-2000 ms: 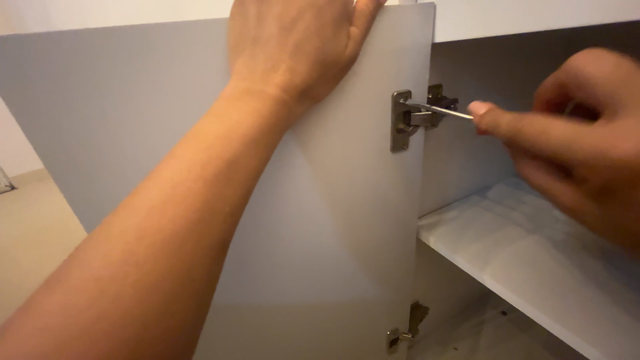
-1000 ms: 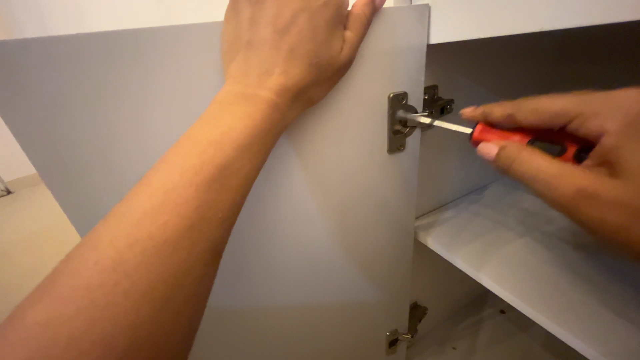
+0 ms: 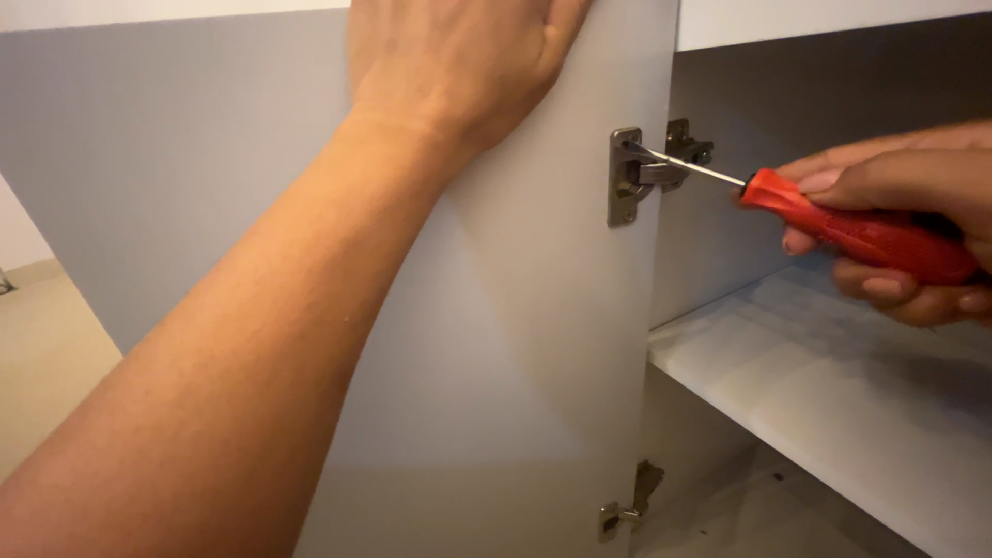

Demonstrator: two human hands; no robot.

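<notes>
My right hand [image 3: 891, 209] grips the red handle of a screwdriver [image 3: 860, 231] at the right. The tip of its thin metal shaft meets the upper screw of the top cabinet hinge [image 3: 625, 203], on the inner face of the open white door [image 3: 496, 356]. The hinge arm reaches to a mounting plate [image 3: 679, 155] on the cabinet side wall. My left hand [image 3: 465, 62] lies against the upper part of the door; its fingertips are cut off or hidden, so whether it grips the top edge does not show. A lower hinge [image 3: 612, 521] joins door and cabinet near the bottom.
A white shelf [image 3: 775, 364] runs inside the cabinet to the right of the door, below my right hand. Above the opening is a white panel [image 3: 814, 19]. Small dark specks lie on the cabinet bottom. Beige floor [image 3: 46, 349] shows past the door at the left.
The screwdriver tip has moved from the middle of the top hinge up to its upper screw. My right hand has changed its hold, and more of the red handle shows. My left hand stays on the door.
</notes>
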